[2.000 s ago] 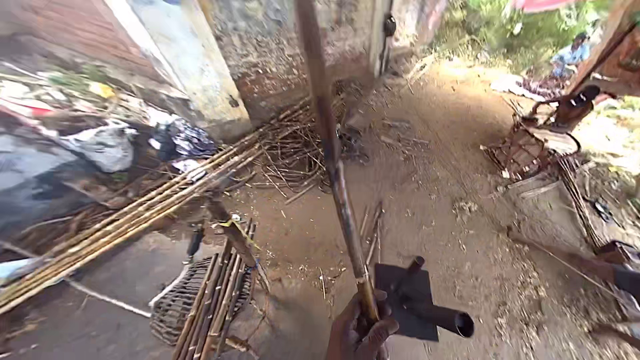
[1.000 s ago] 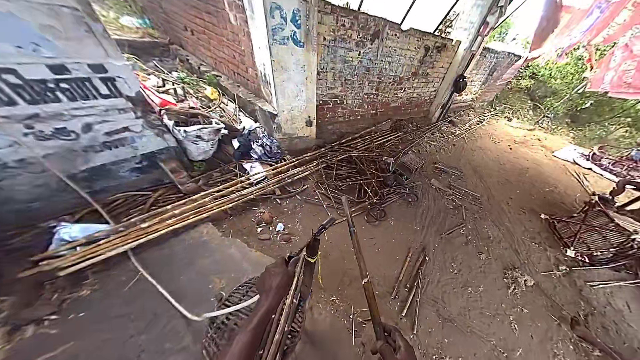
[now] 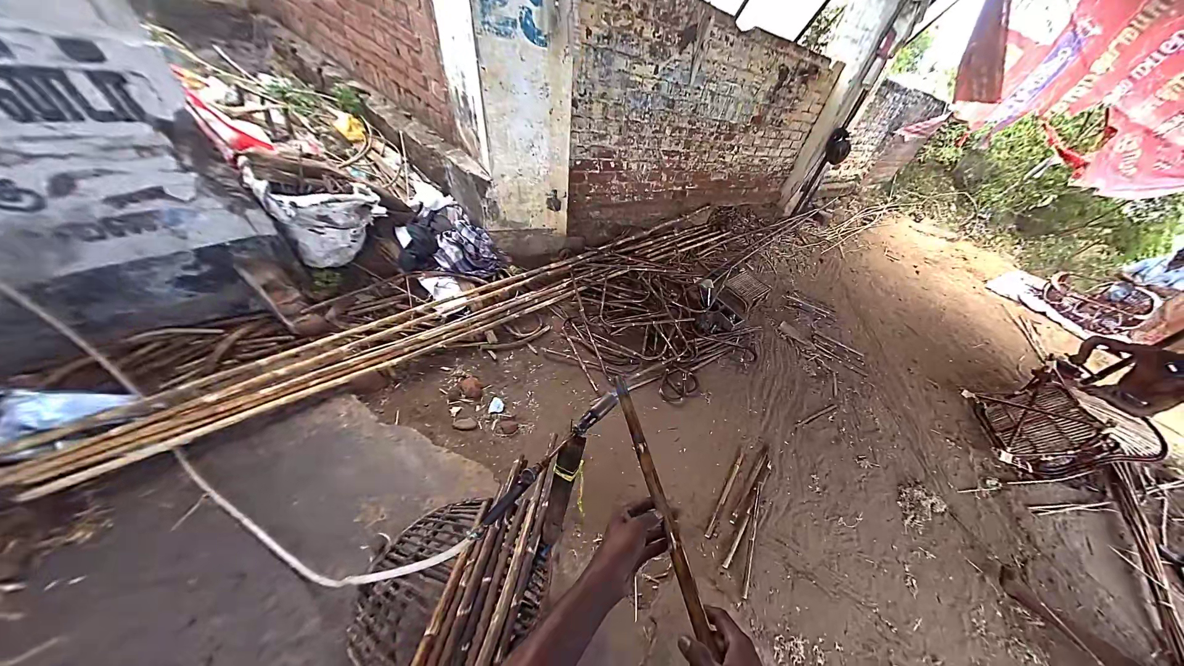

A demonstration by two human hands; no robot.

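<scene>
A brown cane pole [image 3: 659, 490] stands slanted in front of me, its upper end close to the tip of a torch with a hose. My right hand [image 3: 720, 640] is closed around the pole's lower end at the bottom edge. Beside the pole's middle is my left hand [image 3: 636, 536], its fingers partly curled; whether they touch the pole is unclear. The gas torch [image 3: 597, 412] rests at the top of a dark post [image 3: 562, 481] with a yellow tie. Several cut canes [image 3: 490, 573] lean over a round woven wicker piece [image 3: 407, 587] left of my forearm.
Long bamboo poles [image 3: 370, 365] lie across the left side, near a heap of bent canes [image 3: 638, 301]. A pale hose [image 3: 277, 555] loops over the ground. Short cane pieces [image 3: 745, 504] lie right of the pole. A wicker frame [image 3: 1045, 416] and part of a person are at the right.
The dark metal piece with tubes beside my right hand two seconds ago is out of view. My left hand has moved from the torch and cane bundle to beside the pole. The view has swung.
</scene>
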